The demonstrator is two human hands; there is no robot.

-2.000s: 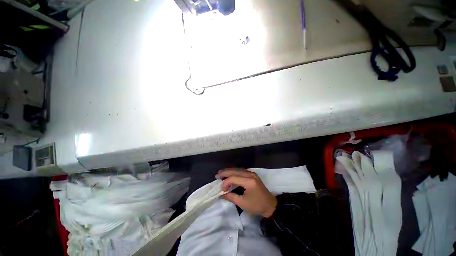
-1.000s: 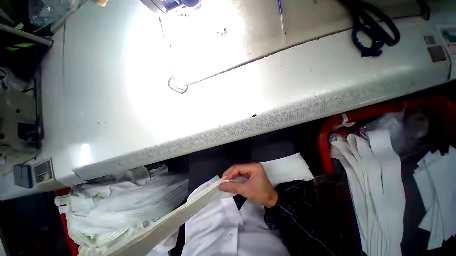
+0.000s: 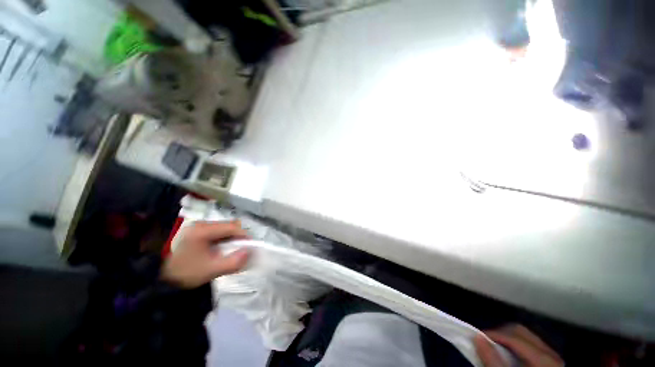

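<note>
A long white strip [image 3: 359,281] is stretched between my two hands, below the front edge of the machine table. My left hand [image 3: 208,252] holds its left end, thumb and fingers pinched on the cloth. My right hand [image 3: 513,348] grips the other end near the bottom edge of the picture, partly cut off and blurred. White garment panels [image 3: 269,304] are heaped below and behind the strip at the left, partly hidden by my left hand.
The white machine table [image 3: 359,172] spans the upper right, with strong lamp glare. A thread or cord [image 3: 531,192] lies on it. The sewing machine head [image 3: 610,93] is blurred at the upper right. Another machine [image 3: 179,93] stands at the upper left, beside something bright green.
The view has swung left. My left hand has come into the picture holding the strip's end. My right hand now shows at the lower right. The shears and right basket have left view.
</note>
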